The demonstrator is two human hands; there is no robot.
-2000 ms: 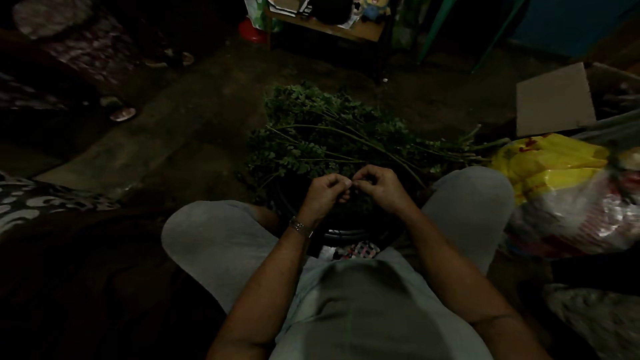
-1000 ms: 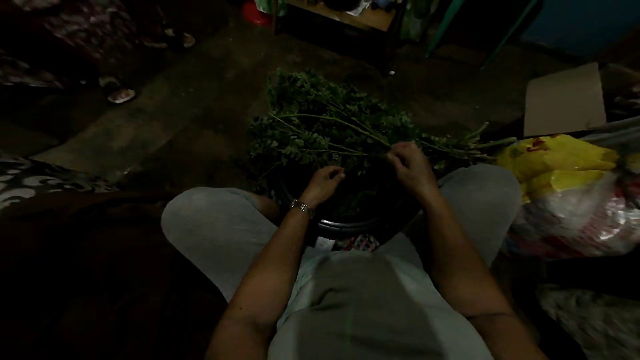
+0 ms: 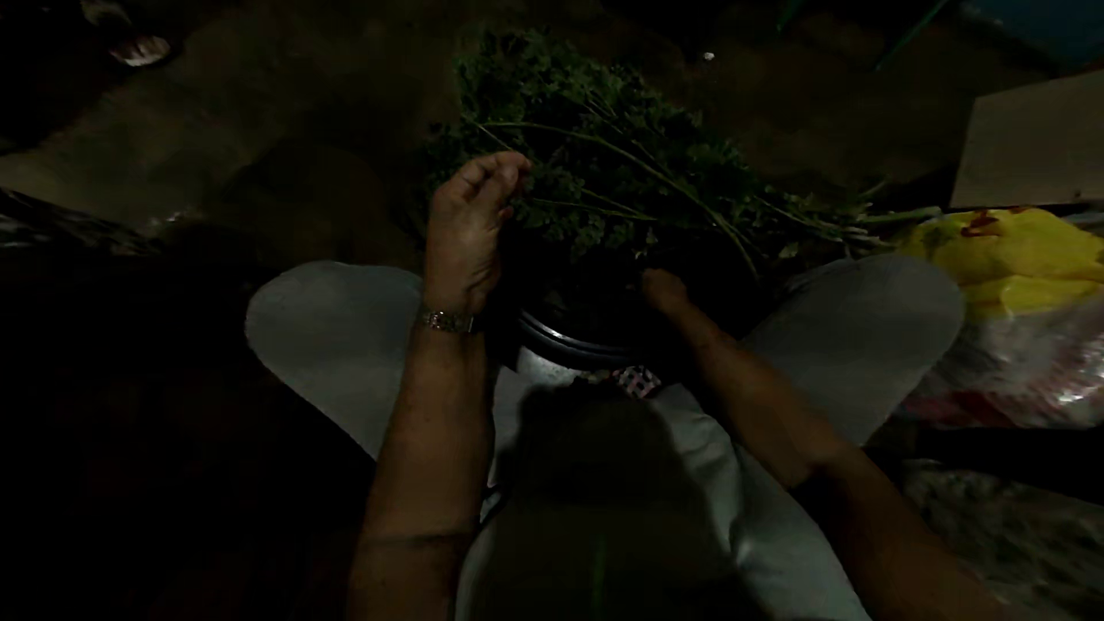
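Observation:
A heap of leafy green branches [image 3: 595,129] lies in front of me, its bare stems pointing right. My left hand [image 3: 479,194], with a metal-band watch [image 3: 448,321] on the wrist, is raised at the heap's left edge. Its fingertips are pinched together by a thin stem; whether they grip it is too dark to tell. Lower and to the right, my right hand [image 3: 664,289] reaches into the shadow over a dark round-rimmed vessel [image 3: 578,345] between my legs. The right fingers are mostly hidden in the dark.
At the right are a yellow plastic bag [image 3: 1018,254], a clear plastic bag with contents [image 3: 1026,362] and a cardboard piece [image 3: 1031,142]. A checkered cloth [image 3: 636,381] lies beside the vessel. Another person's foot [image 3: 140,50] shows at the upper left.
My left hand has moved forward and left to the edge of the branches. My right hand has come down from the branches toward the vessel.

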